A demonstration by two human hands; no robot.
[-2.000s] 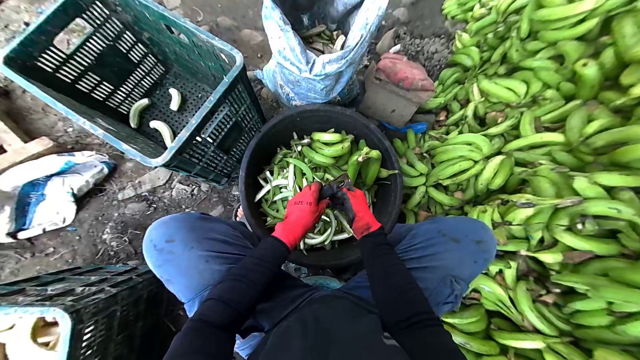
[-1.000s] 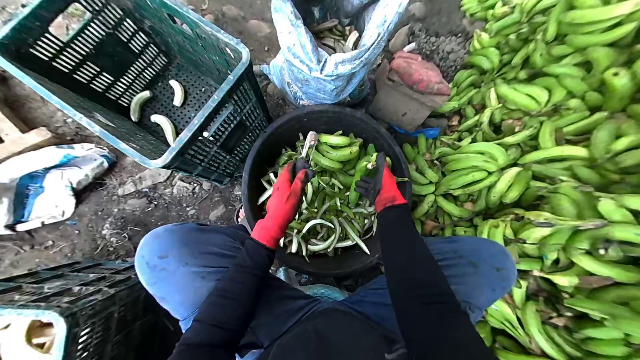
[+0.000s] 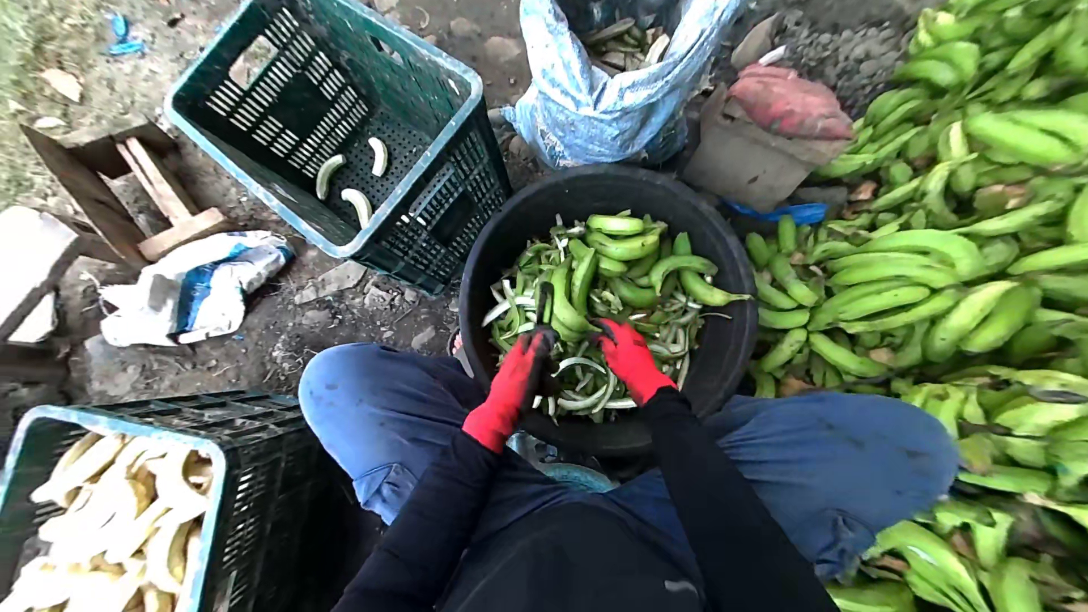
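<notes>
A round black tub stands between my knees, holding green bananas or plantains and a layer of peel strips. Over its left part, my left hand, in a red and black glove, is closed on a knife that points away from me. My right hand, gloved alike, reaches into the tub, its fingertips at the lower end of a green banana; whether it grips the fruit I cannot tell.
A green plastic crate with a few peeled fruits is at the upper left; another crate, at the lower left, holds many. Behind the tub stands a blue-white sack of peels. Green bananas lie heaped on the right. A wooden piece lies far left.
Both hands have come closer together over the tub since a second ago, when they were apart at its two sides. The view has shifted slightly.
</notes>
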